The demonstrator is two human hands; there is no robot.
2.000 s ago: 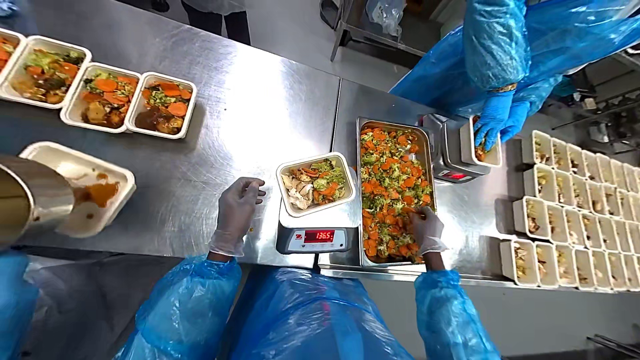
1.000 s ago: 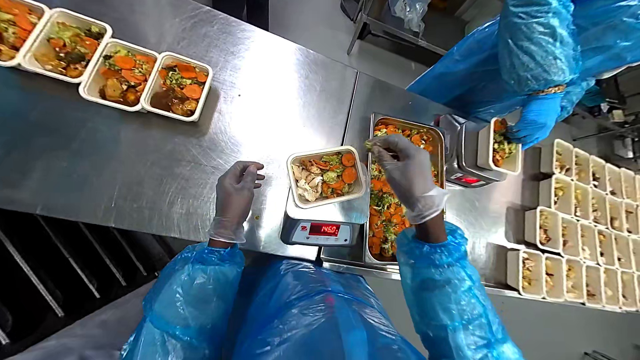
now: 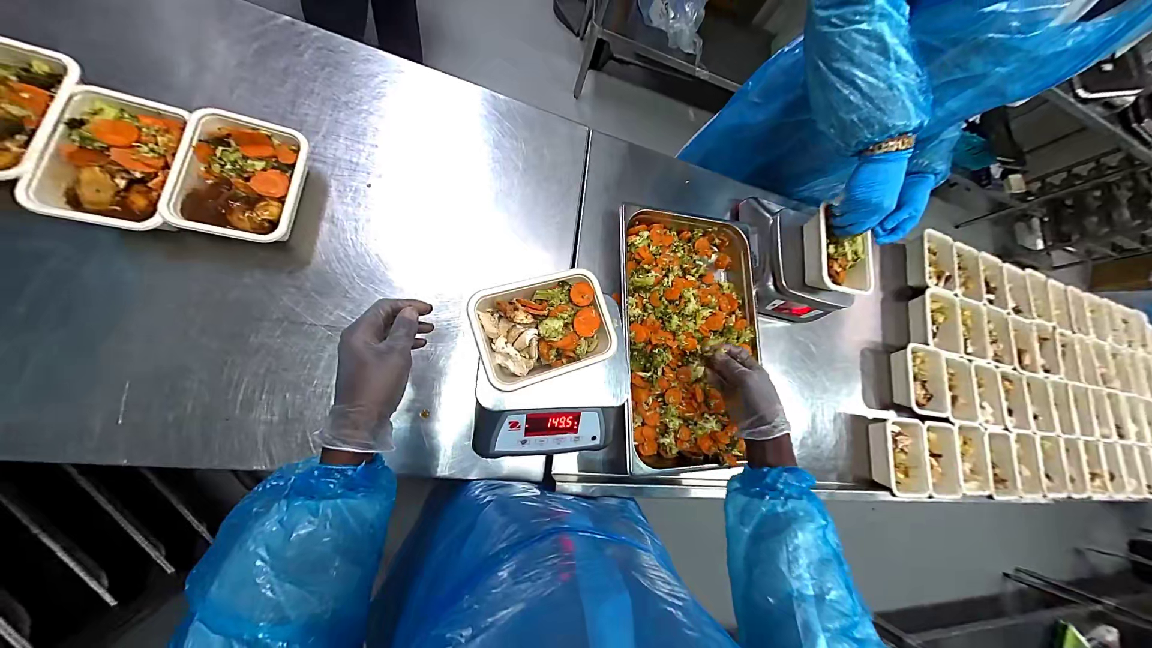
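On the Ohaus digital scale (image 3: 551, 430) rests a white food tray (image 3: 543, 329) with chicken pieces on its left and broccoli with carrot slices on its right. The red display is lit. My left hand (image 3: 376, 364), in a clear glove, hovers over the steel table left of the scale, holding nothing, thumb near the curled fingers. My gloved right hand (image 3: 742, 387) reaches into the right side of a deep steel pan (image 3: 691, 337) of chopped broccoli and carrots, fingertips at the vegetables. Whether it grips any cannot be told.
Filled trays (image 3: 238, 175) stand at the upper left of the steel table (image 3: 432, 225). Beyond the pan, a co-worker's blue-gloved hands (image 3: 877, 193) are at a tray (image 3: 844, 256) on a second scale (image 3: 792, 270). Rows of part-filled trays (image 3: 913, 459) cover the right side.
My right hand has gone from beside the tray on the scale back down into the vegetable pan. The metal pot and sauce-stained tray seen at far left two seconds ago are out of view.
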